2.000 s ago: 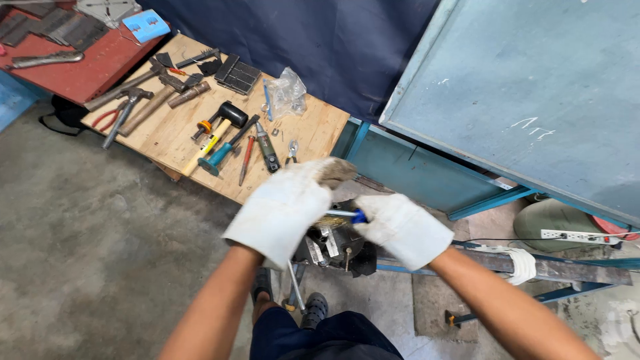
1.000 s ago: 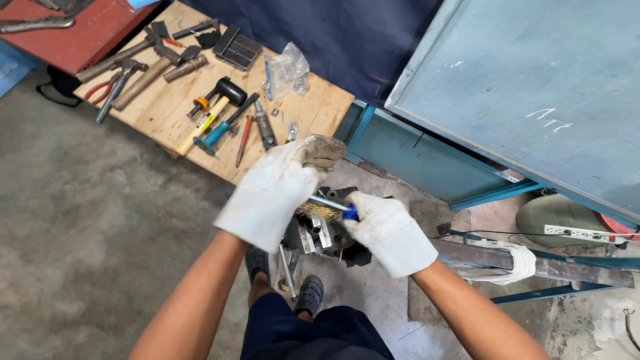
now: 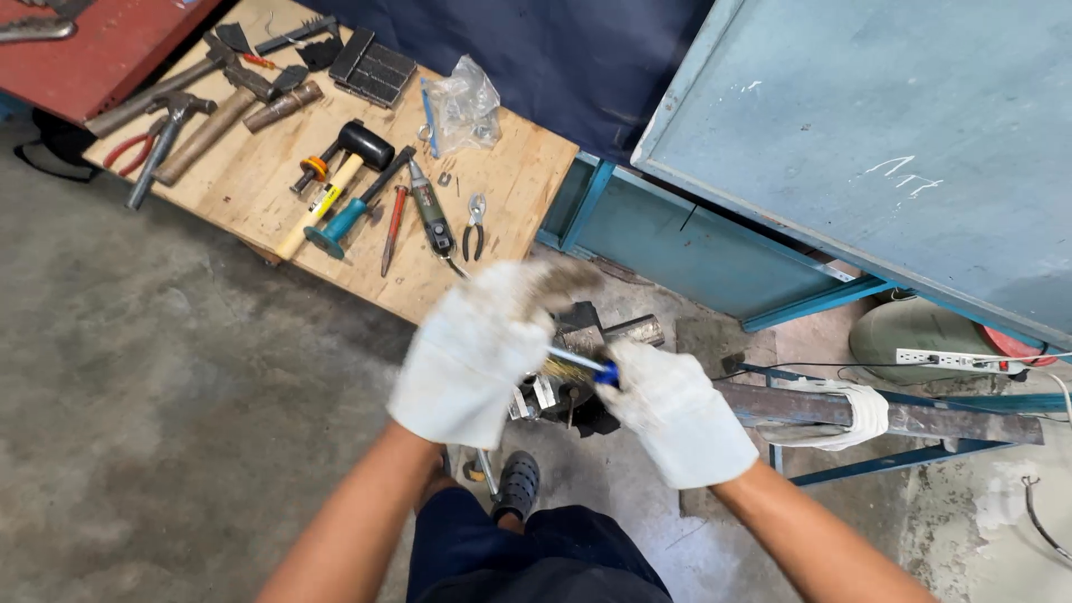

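Both my hands wear whitish work gloves, stained at the fingers. My right hand [image 3: 670, 402] is closed round the blue handle of a screwdriver-like tool [image 3: 576, 358], whose bright metal shaft points left. My left hand [image 3: 494, 343] is at the far end of that shaft; its fingers are blurred, and whether they grip the shaft cannot be told. Yellowish bristles or wires show just under the shaft. Beneath both hands stands a dark metal bench vise [image 3: 574, 402], partly hidden by the gloves, with light metal pieces at its jaws.
A wooden table [image 3: 528, 180] at the upper left holds hammers, a rubber mallet [image 3: 367, 146], a chisel with teal guard [image 3: 337, 226], a rotary tool [image 3: 430, 209] and pliers [image 3: 476, 219]. A blue metal panel [image 3: 871, 109] stands upper right. A steel beam [image 3: 963, 421] and power strip [image 3: 955, 361] lie right.
Both gloved hands stay over the vise with the blue-handled tool. The left hand's fingers have shifted and are now blurred.
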